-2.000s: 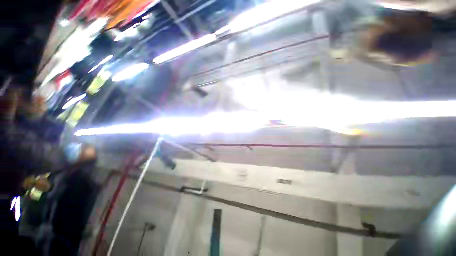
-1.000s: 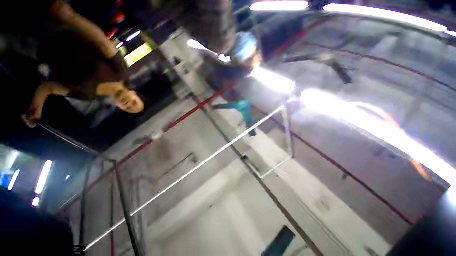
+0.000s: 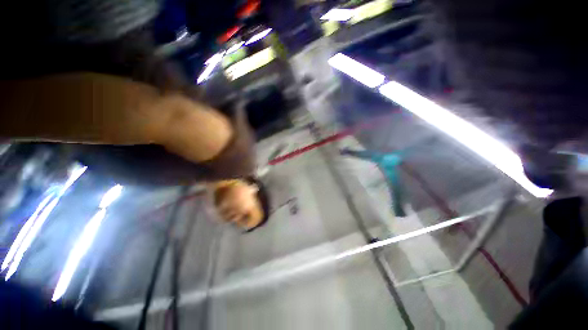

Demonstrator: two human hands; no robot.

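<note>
Neither of my hands can be made out. The view is tilted, blurred and turned up at the ceiling. Nearest is another person (image 3: 238, 205) in dark clothes, seen upside down left of centre. Their bare arm (image 3: 161, 119) stretches large to the left edge, and its hand is out of the picture. No cloth or iron is visible.
Bright tube lights (image 3: 451, 122) cross the upper right, with more at left. A teal ceiling fan (image 3: 391, 164), a red pipe (image 3: 309, 147) and a white rail (image 3: 412, 235) show overhead. Dark blurred shapes fill the upper right and right edge; I cannot tell what they are.
The camera has turned and shifted. The other person's head is now lower and further right, and their arm looks much larger and closer. The fan sits lower and further right.
</note>
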